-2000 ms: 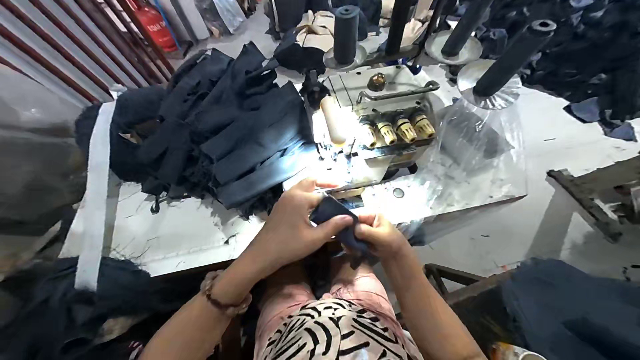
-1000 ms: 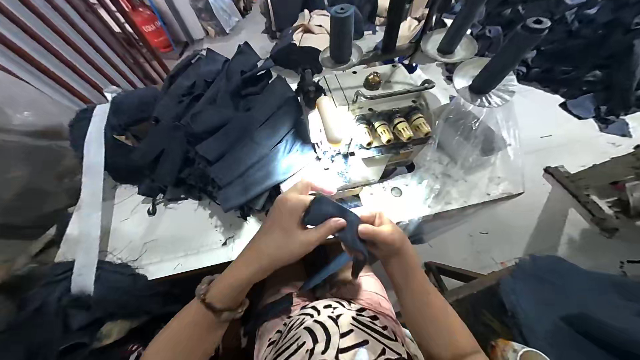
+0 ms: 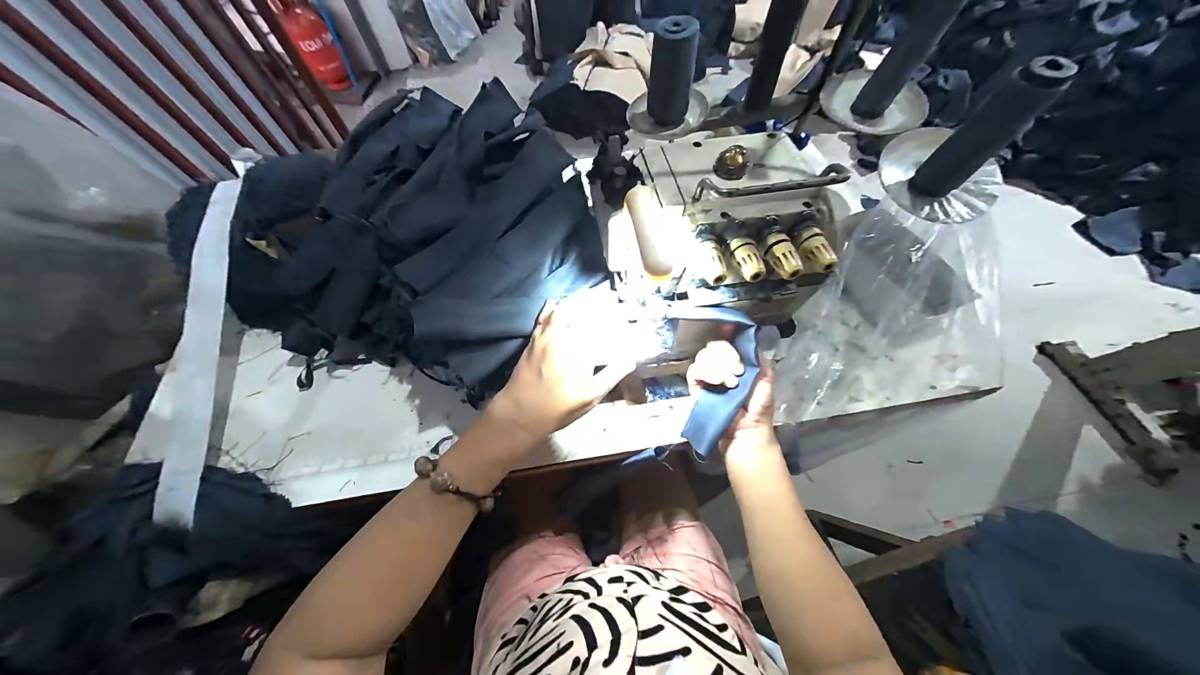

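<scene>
A blue fabric strip (image 3: 720, 412) runs from the needle area of an overlock sewing machine (image 3: 741, 197) down through my right hand (image 3: 741, 398), whose fingers are closed on it. Beside the needle area, under the bright lamp, my left hand (image 3: 567, 361) rests with its fingertips washed out by glare; whether it grips the fabric's end cannot be told. The machine carries a row of yellow tension dials (image 3: 762, 255). Left of it lies a heap of dark cut fabric pieces (image 3: 469, 225), close to my left fingers.
Dark thread cones (image 3: 673, 75) stand behind the machine. A clear plastic bag (image 3: 900, 291) hangs at its right. A white band (image 3: 195, 347) crosses the table's left end (image 3: 309, 450). Blue fabric (image 3: 1069, 591) lies low at right; a red gas cylinder (image 3: 314, 42) stands at the back.
Both hands have moved from above my lap up to the machine and apart from each other. The fabric, earlier folded between both hands, now reaches the needle area.
</scene>
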